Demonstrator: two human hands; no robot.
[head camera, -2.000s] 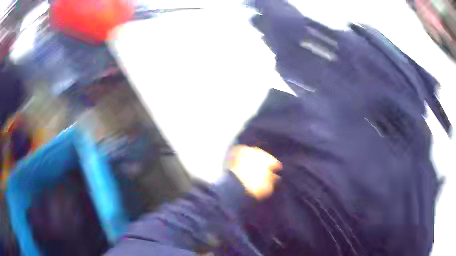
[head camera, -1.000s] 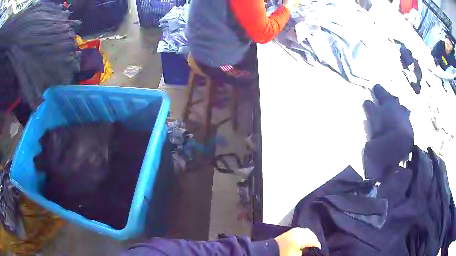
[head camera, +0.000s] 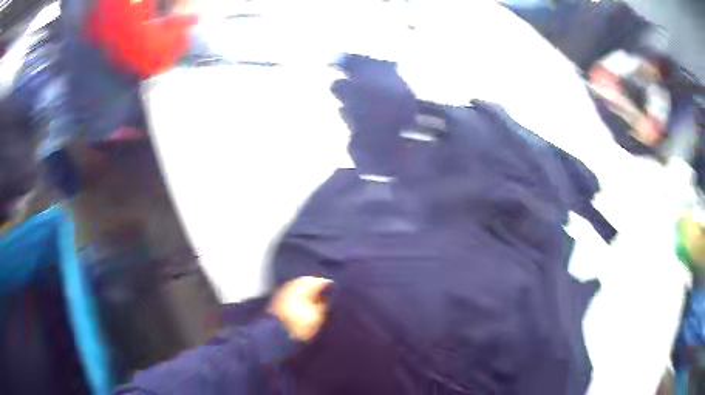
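A large dark navy garment (head camera: 464, 270) lies spread over the near part of the white table (head camera: 240, 154). Its far end is a darker, uneven piece pointing away from me. My left hand (head camera: 301, 307) comes in from the lower left in a navy sleeve and is closed on the near left edge of the navy garment; the picture is blurred there. My right hand is not in view. Short pale marks show on the cloth near its far end.
A light-blue bin (head camera: 77, 301) stands on the floor at the left, cut off by the edge. A person in red sleeves (head camera: 143, 38) is at the far left of the table. Another person (head camera: 634, 92) is at the far right.
The view has swung right, so the bin has moved to the left edge and the garment to the middle. The garment now lies broader and flatter. My left hand is still at its edge.
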